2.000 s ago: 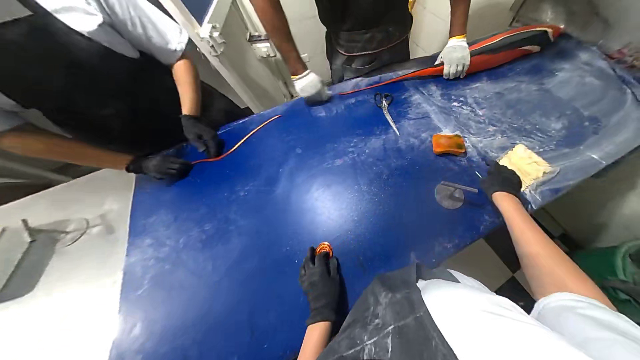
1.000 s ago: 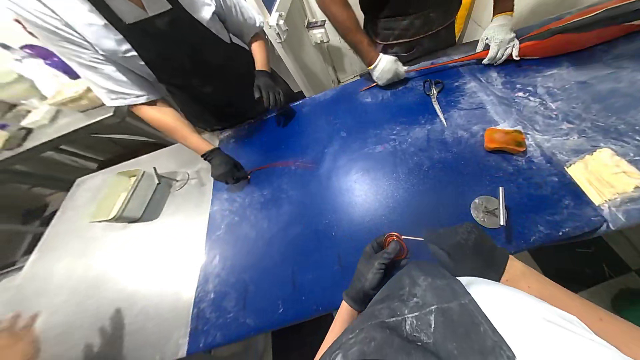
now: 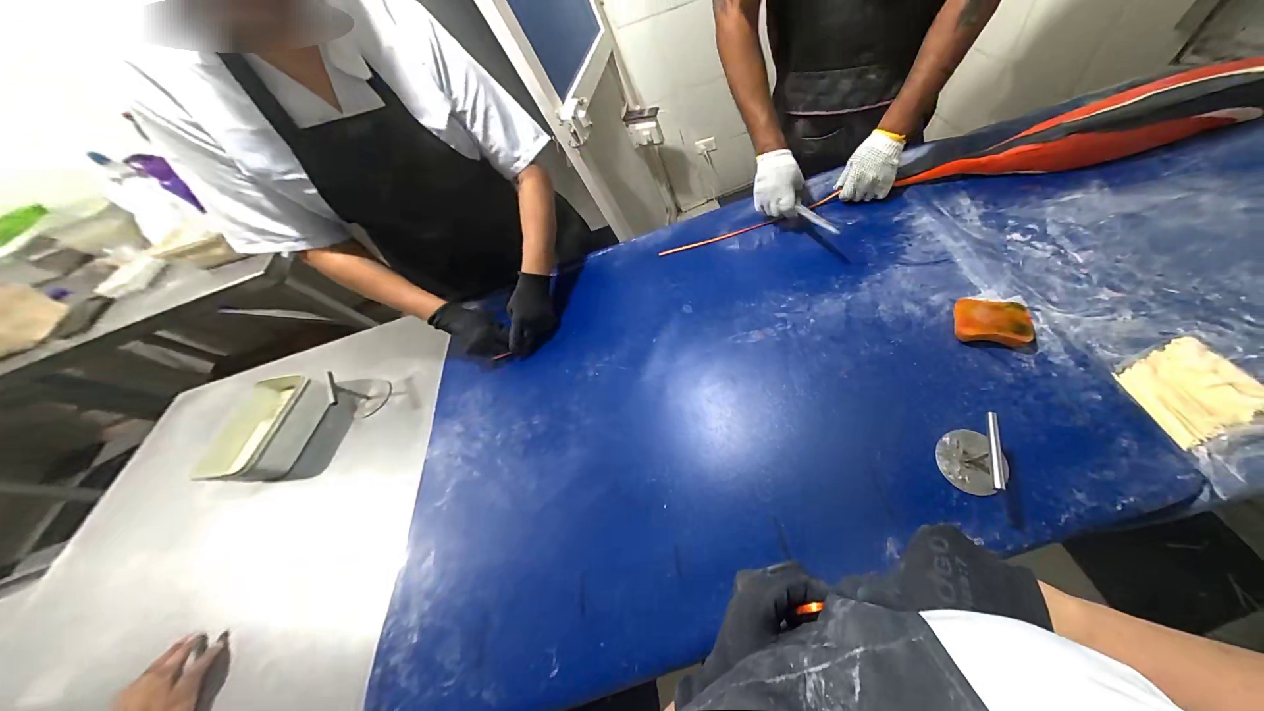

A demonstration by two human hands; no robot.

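Note:
My left hand, black-gloved, is at the table's near edge with its fingers closed round a small orange candy, mostly hidden. My right hand, also in a black glove, is close beside it to the right; its fingers are hidden, so what it holds cannot be seen. Further right on the blue tabletop lies a metal disc with a bar handle. Across the table, a co-worker in white gloves has one hand on scissors and the other at a thin candy rope, drawn from a thick striped candy roll.
An orange block and a pale yellow slab lie at the right. Another co-worker's black-gloved hands work at the left edge. A rectangular tub stands on the white surface, where someone's bare hand rests lower left.
The white-gloved co-worker has picked up the scissors that lay on the table. The other co-worker's black-gloved hands have come together. The white stick seen at my left hand is out of sight.

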